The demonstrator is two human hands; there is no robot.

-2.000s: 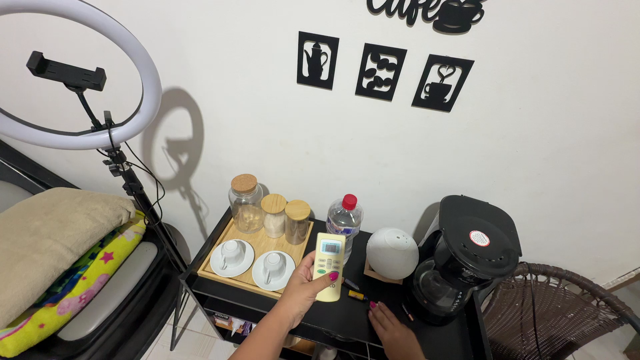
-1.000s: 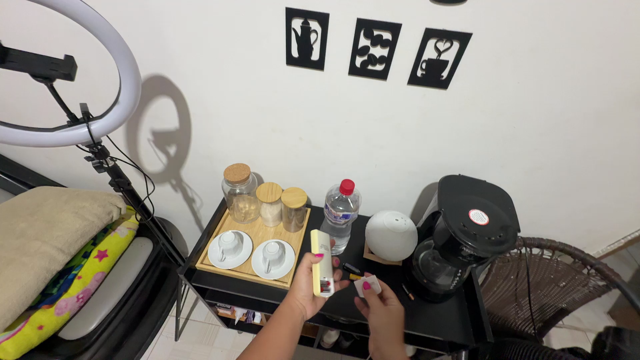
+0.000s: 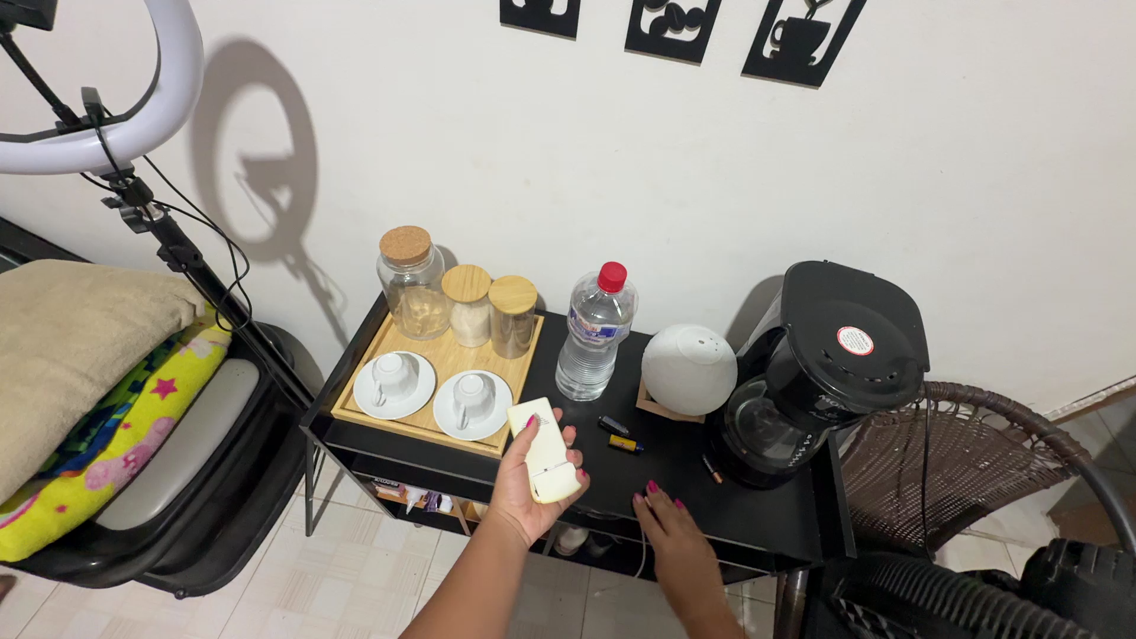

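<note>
My left hand (image 3: 532, 479) grips a cream remote control (image 3: 541, 448), its back face turned up and a cover fitted at the lower end. To its right, my right hand (image 3: 670, 524) rests over the front edge of the black cart top (image 3: 603, 497), with nothing visible in it. Two batteries, one dark (image 3: 614, 427) and one yellow and black (image 3: 626, 444), lie on the cart between the remote and a white round humidifier-like device (image 3: 689, 370). Another small battery (image 3: 713, 469) lies beside the coffee maker.
A bamboo tray (image 3: 346, 404) holds lidded glass jars and two white cups on saucers. Behind the batteries stands a clear plastic bottle (image 3: 590, 342) with a red cap. A black coffee maker (image 3: 834, 355) stands at right, a ring light (image 3: 169, 89) at left.
The remote has turned from its button side, seen two seconds ago, to its back. My right hand, near the remote one second ago, has moved away to the cart's front edge.
</note>
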